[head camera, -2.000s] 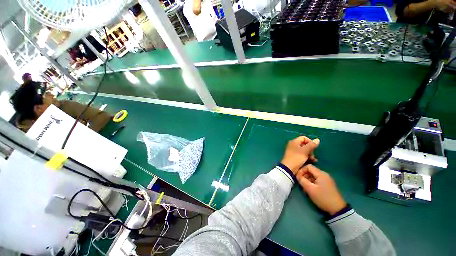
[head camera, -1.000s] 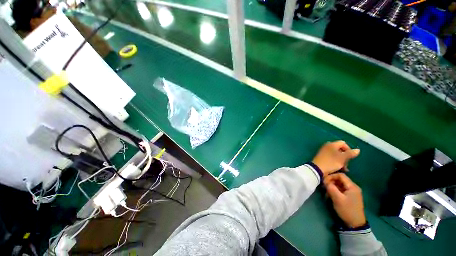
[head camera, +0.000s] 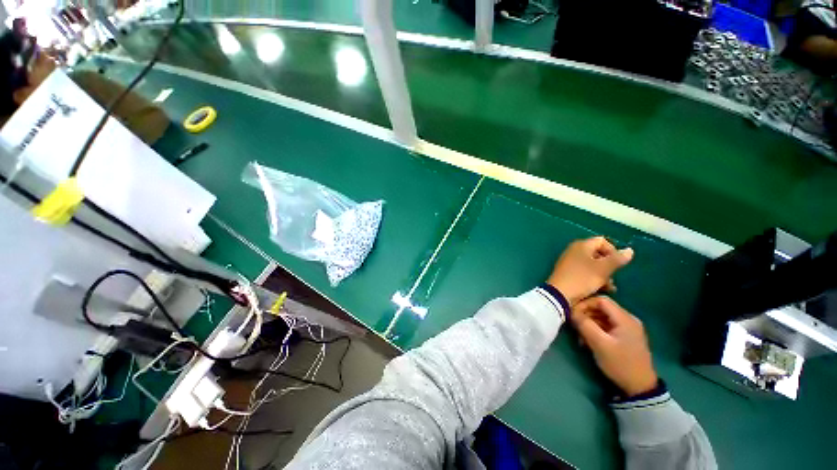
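My left hand (head camera: 587,269) is loosely curled above the green bench top (head camera: 514,243), right of centre, with nothing seen in it. My right hand (head camera: 617,346) is just below and beside it, fingers curled by my left wrist, also with nothing seen in it. To the right is a small feeder-like box (head camera: 791,390) with an open white front compartment holding a silvery part or pile, too small to tell. A black object, partly cut off by the edge, stands over it. A clear plastic bag (head camera: 353,240) of small pale parts lies left of my hands.
A yellow tape roll (head camera: 199,119) and a dark pen-like item lie far left. A white panel (head camera: 110,165), a power strip and tangled cables are at left. A pale post (head camera: 390,83) rises behind the bench. Black stacked trays and silvery parts are across the line; people show at both edges.
The view has swung and tilted, so the bench scene sits differently in the picture. My hands keep nearly the same curled pose close together. The bag and feeder box look unmoved on the bench.
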